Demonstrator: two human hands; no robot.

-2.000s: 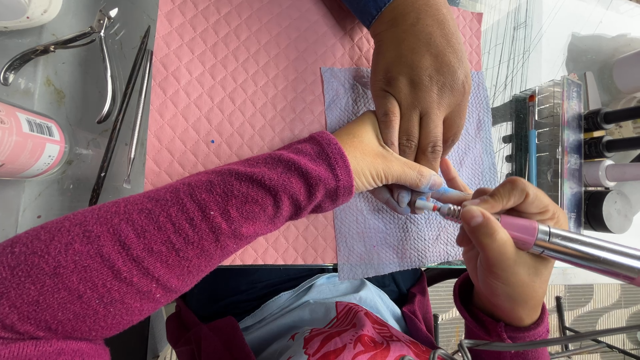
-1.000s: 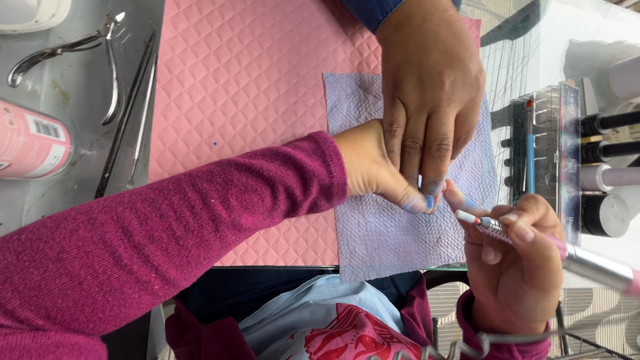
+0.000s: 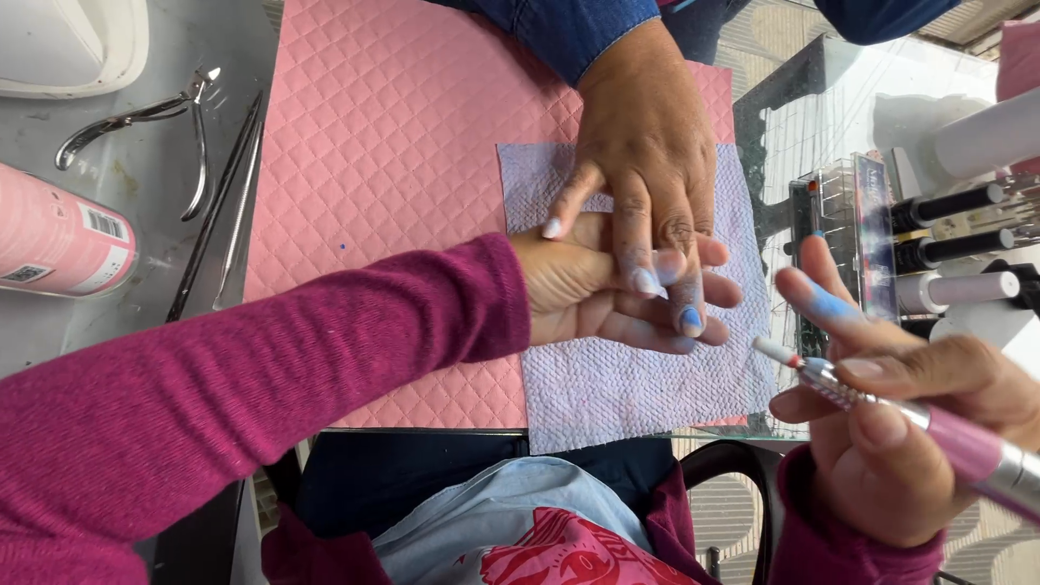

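Note:
My left hand point(image 3: 585, 284), in a magenta sleeve, lies palm up with fingers spread under another person's hand point(image 3: 650, 154), which reaches down from a denim cuff. That person's fingers rest across my palm and fingers; one nail bears blue polish and the others look whitish. My right hand point(image 3: 894, 406) holds a pink and silver electric nail drill point(image 3: 963, 443) like a pen, its white bit point(image 3: 776, 351) pointing left, apart from the other hand. Blue dust coats my right fingers. Beneath the hands is a pale lilac textured towel point(image 3: 634, 398) on a pink quilted mat point(image 3: 390, 146).
At left lie cuticle nippers point(image 3: 195, 97), slim metal tools point(image 3: 231, 219) and a pink bottle point(image 3: 57, 231). A white device point(image 3: 122, 49) sits at top left. On the right are a clear plastic case point(image 3: 869, 219), black-capped bottles point(image 3: 959, 244) and a white bottle point(image 3: 991, 138).
My right hand and the drill have moved away from the other person's fingers. My left hand has opened from its pinch, and the other person's fingers have spread over it.

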